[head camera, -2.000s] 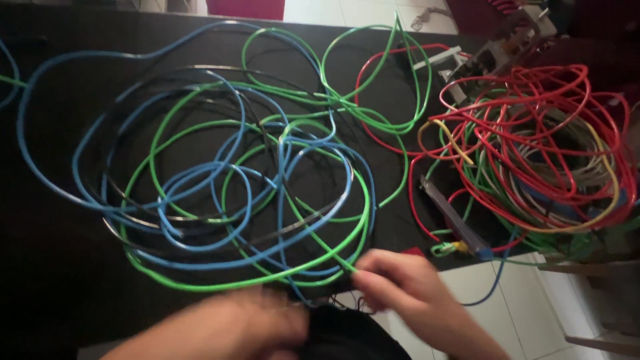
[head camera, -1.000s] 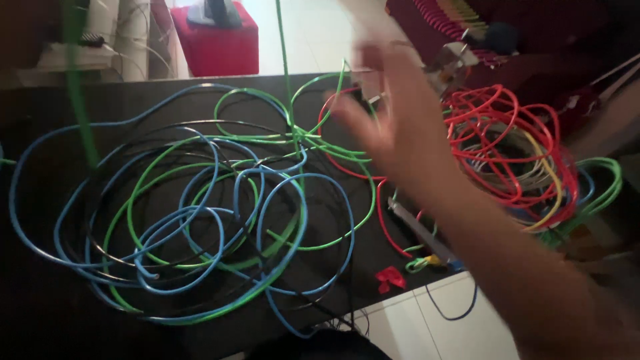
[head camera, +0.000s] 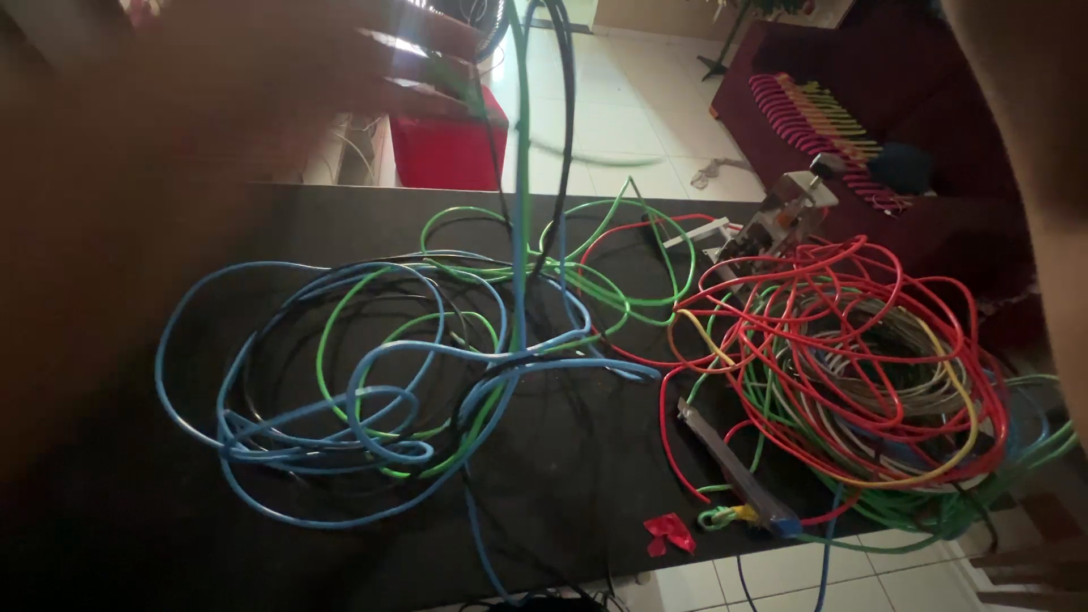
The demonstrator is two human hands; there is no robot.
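Note:
My left hand (head camera: 399, 68), blurred and close to the camera, is raised at the upper left with its fingers spread; green wire passes by its fingertips, and whether it grips any is unclear. On the right, only my forearm (head camera: 1020, 195) shows, the hand being beyond the top edge. Green and black wires (head camera: 565, 110) rise from the table to the top of the frame. Below them lie loose loops of blue wire (head camera: 289, 520), with green wire (head camera: 321, 357) and black wire among them. A tangled coil of red wire (head camera: 892, 280) sits at the right.
The black table (head camera: 586, 476) carries a metal device (head camera: 778, 221) at its back right. A grey bar-shaped tool (head camera: 739, 467) and red scraps (head camera: 671, 534) lie near the front edge. Behind are a red box (head camera: 450, 144) and a dark red sofa (head camera: 884, 93).
Both hands, low over the front of the table two seconds ago, have moved up. Green and black wires now stand raised above the table, and the blue loops have shifted. The view has tilted upward.

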